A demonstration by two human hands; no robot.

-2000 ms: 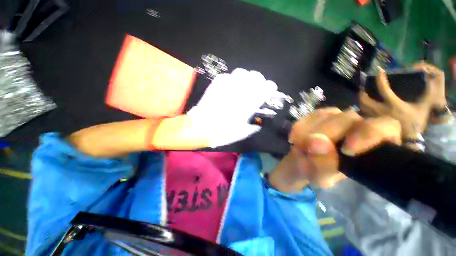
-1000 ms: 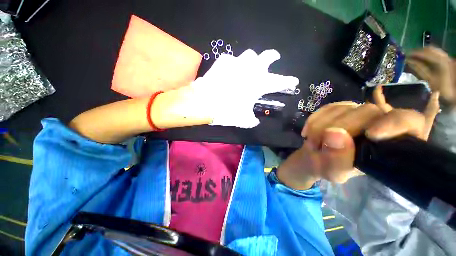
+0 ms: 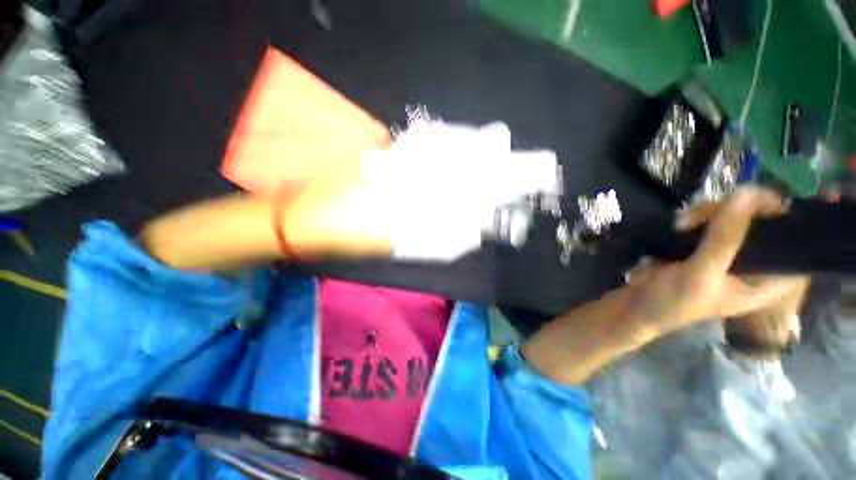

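The picture is blurred. My left hand [image 3: 460, 192], in a white glove, is over the black mat and has a small silver-and-dark metal part [image 3: 514, 225] at its fingertips. Details of the part cannot be made out. My bare right hand [image 3: 699, 281] is at the right, with its fingers around the end of a thick black screwdriver [image 3: 812, 234] that runs off toward the right edge. Its tip is not visible. Small silver rings [image 3: 599, 212] lie in a pile between my hands. More rings show just behind the glove.
An orange foam sheet [image 3: 305, 127] lies left of my glove. A silver-filled clear bag [image 3: 47, 122] is at the far left. Dark bins of shiny hardware [image 3: 671, 145] stand at the upper right, near the green belt [image 3: 601, 42]. Another person's hand and grey sleeve [image 3: 713, 403] are at the right.
My right hand and the screwdriver have moved right and away from the metal part, uncovering the near side of the ring pile. My left hand stays about where it was, its fingers closer together.
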